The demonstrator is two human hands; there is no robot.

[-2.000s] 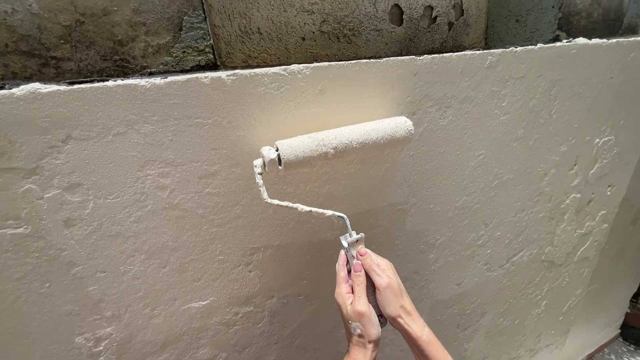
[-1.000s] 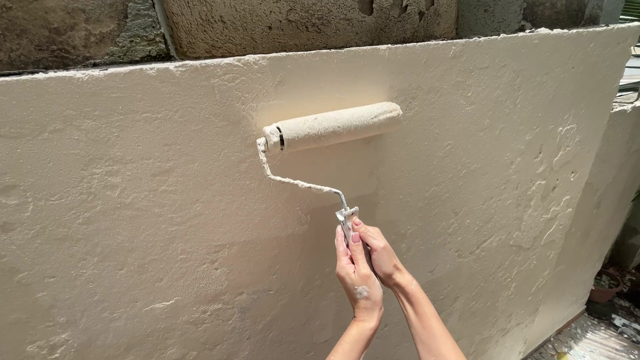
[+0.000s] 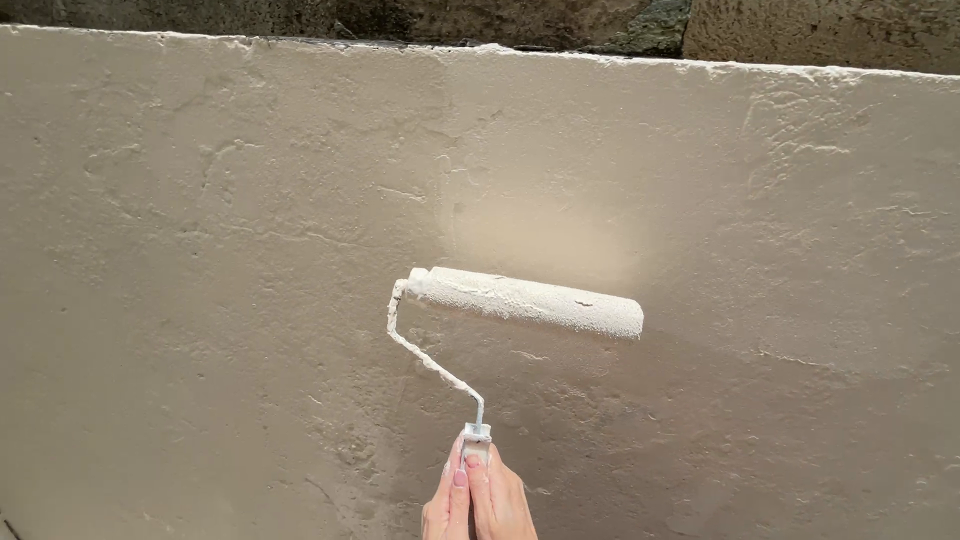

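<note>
A paint roller (image 3: 532, 301) coated in white paint lies against a rough plastered wall (image 3: 225, 300), tilted slightly down to the right. Its bent wire frame (image 3: 427, 361), crusted with paint, runs down to a handle (image 3: 477, 435) at the bottom centre. My left hand (image 3: 448, 495) grips the handle from the left, and my right hand (image 3: 501, 495) closes round it from the right, the thumbs side by side. Most of the handle is hidden by the fingers, and the wrists are out of view below.
Dark, rough stone blocks (image 3: 510, 22) run behind the wall's top edge (image 3: 480, 49). Raised ridges and shallow pits mark the plaster, mostly at the upper right.
The view has swung and the roller now tilts down to the right instead of up. It sits farther below the wall's top edge than before. Both hands have kept their grip.
</note>
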